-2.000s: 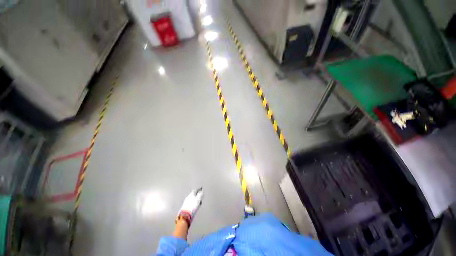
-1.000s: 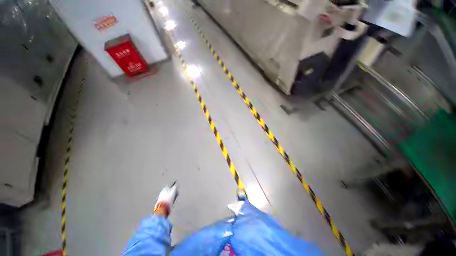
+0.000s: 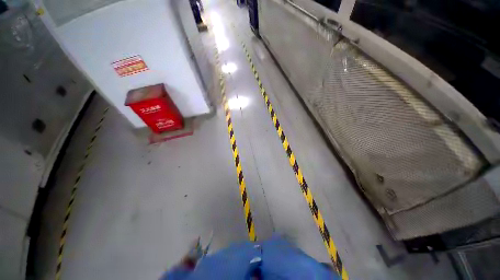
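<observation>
My left hand (image 3: pixel 196 252) is small and blurred at the bottom edge, left of the blue smock (image 3: pixel 263 261). A pale, thin shape shows at its fingers; I cannot tell whether it is fingers or a held thing. My right hand is not in view. The grey floor (image 3: pixel 164 202) lies ahead, with yellow-black aisle tape (image 3: pixel 239 178) running away from me.
A red box (image 3: pixel 156 108) stands against a white pillar (image 3: pixel 137 38) ahead on the left. A long grey machine with a mesh-like panel (image 3: pixel 395 120) lines the right side. Another grey machine (image 3: pixel 33 126) stands at the left edge. A second tape line (image 3: pixel 299 175) runs near the right machine.
The view has moved forward along the aisle. The black tote and green bench surface have left the picture on the right. The red box appears nearer. My left hand is lower and more blurred.
</observation>
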